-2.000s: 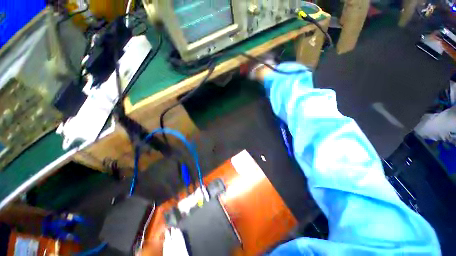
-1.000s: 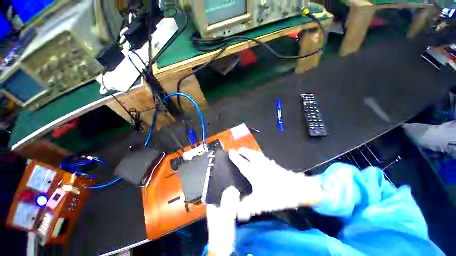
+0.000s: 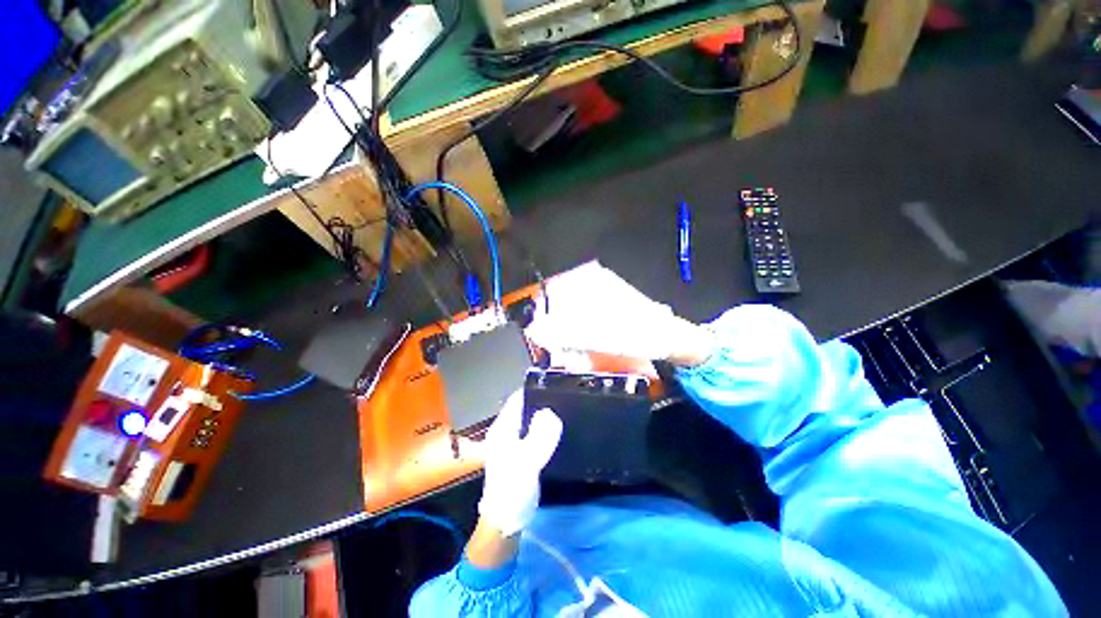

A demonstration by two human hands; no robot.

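Observation:
The orange fixture plate [image 3: 392, 453] lies on the bench in front of me. A flat dark grey set-top box [image 3: 485, 377] lies on it, against the connectors [image 3: 476, 324] at its far edge. My left hand [image 3: 517, 468], in a white glove, grips the left end of a black set-top box [image 3: 588, 425], its port side facing the plate. My right hand [image 3: 604, 316], in a white glove, is over the plate's right part, beside the connectors; its fingertips are unclear. Another dark box [image 3: 355, 350] lies at the plate's left edge.
A remote control [image 3: 769, 242] and a blue pen [image 3: 685, 242] lie to the right. An orange test box [image 3: 151, 423] with a lit lamp stands left. A blue cable [image 3: 493, 235] loops behind the plate. Oscilloscopes [image 3: 157, 115] and a white power strip [image 3: 350, 109] stand on the shelf.
The right arm has come back from the shelf, revealing the remote and pen. Since one second ago, the right hand has left the black box for the connector side; the left hand keeps the box, now turned.

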